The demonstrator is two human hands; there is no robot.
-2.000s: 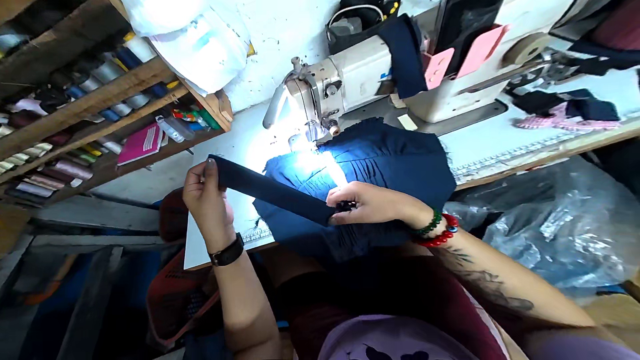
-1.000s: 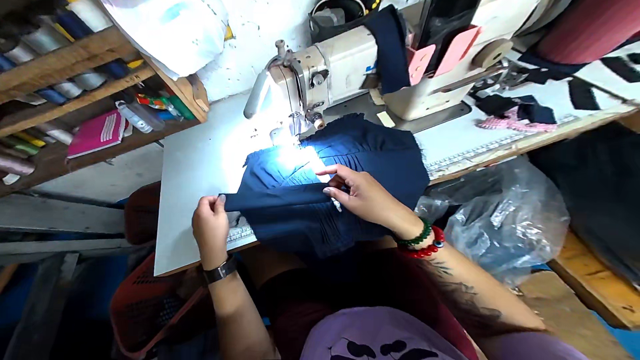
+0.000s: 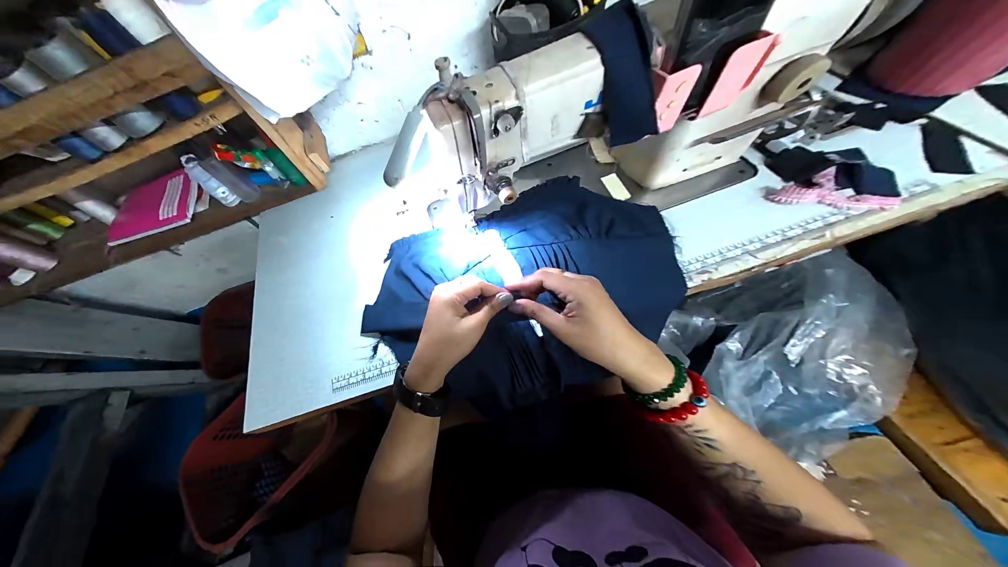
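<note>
Dark navy gathered fabric lies spread on the sewing table, its far part beside the needle area of an industrial sewing machine. Over the fabric, my left hand and my right hand meet fingertip to fingertip. Both pinch a small dark bit of cloth, mostly hidden by the fingers. A narrow whitish item shows under my right hand; what it is cannot be told. The machine's lamp glares on the cloth near the presser foot.
A wooden shelf with thread spools and a pink notebook stands at the left. Fabric scraps lie on the table at right. A clear plastic bag hangs below its edge. A red plastic basket sits at lower left.
A dark strip was stretched between my hands two seconds ago, then lowered onto the fabric. My left hand has since moved right, and both hands now meet.
</note>
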